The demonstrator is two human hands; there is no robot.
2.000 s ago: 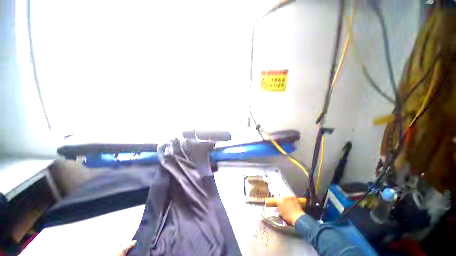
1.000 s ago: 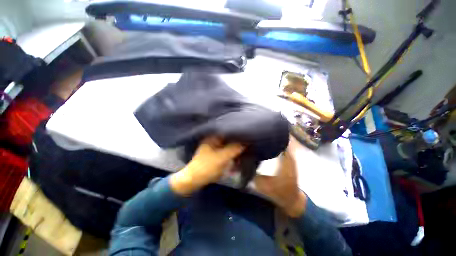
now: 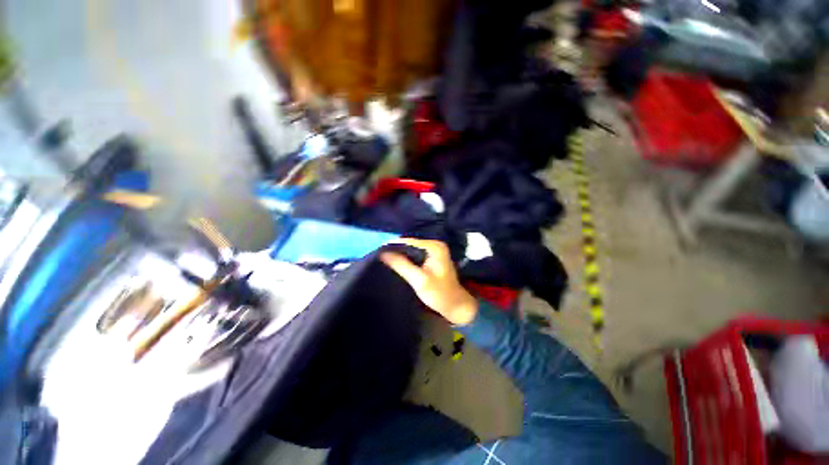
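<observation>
A dark garment piece (image 3: 350, 345) stretches from the lower left up to my right hand (image 3: 436, 280). My right hand pinches its upper end between thumb and fingers, beside the right end of the white pressing table (image 3: 109, 400). The cloth hangs down past the table's edge. My left hand is out of the picture. The steam iron with its orange-tan handle (image 3: 173, 320) stands on the table to the left of the cloth, blurred.
A blue tray (image 3: 332, 242) lies beyond the cloth. Dark cloth is heaped behind it (image 3: 491, 195). A red crate (image 3: 718, 400) stands at the lower right, another red crate (image 3: 682, 118) farther back. Yellow-black tape (image 3: 589, 245) runs along the floor. The blue swing arm (image 3: 59, 272) is at left.
The view has swung to the right. Both hands were at the bunched cloth over the table; now my right hand holds its end out at the right, and my left hand has left the picture.
</observation>
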